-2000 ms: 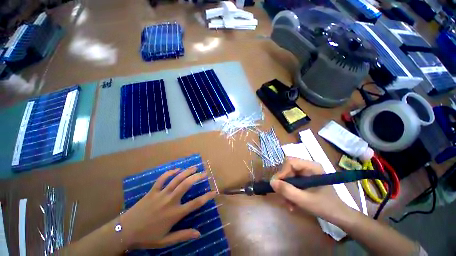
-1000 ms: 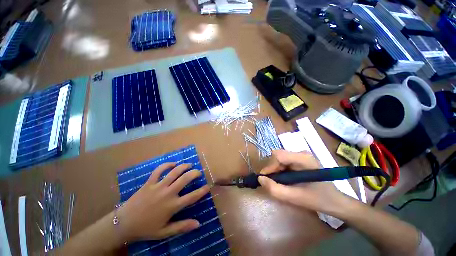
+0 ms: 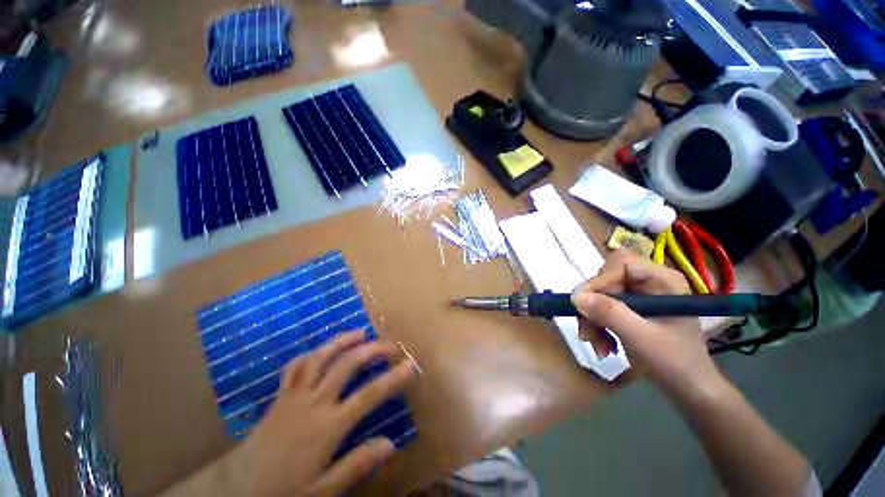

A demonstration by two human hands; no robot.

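Observation:
A bright blue joined cell piece (image 3: 281,325) lies on the bare brown table in front of me. My left hand (image 3: 335,413) rests flat with spread fingers on its lower right part and hides some of it. A thin ribbon runs along the piece's right edge, near my fingertips. My right hand (image 3: 640,306) holds the soldering iron (image 3: 553,305) like a pen, above the table and white strips. Its metal tip points left and is apart from the cell piece. Two dark solar cell piles (image 3: 225,178) lie on the pale mat (image 3: 155,228).
Short ribbon (image 3: 474,228) and white strips (image 3: 548,252) lie right of centre. The iron stand (image 3: 500,146), grey machine (image 3: 582,82), white tube (image 3: 621,197), scissors (image 3: 701,254) and tape rolls (image 3: 704,160) are beyond. Finished pieces (image 3: 53,238) and long ribbon (image 3: 87,417) are left.
The soldering iron has moved right, away from the cell piece's edge. My left hand has shifted down towards the piece's lower right, uncovering more of it. The view has turned right.

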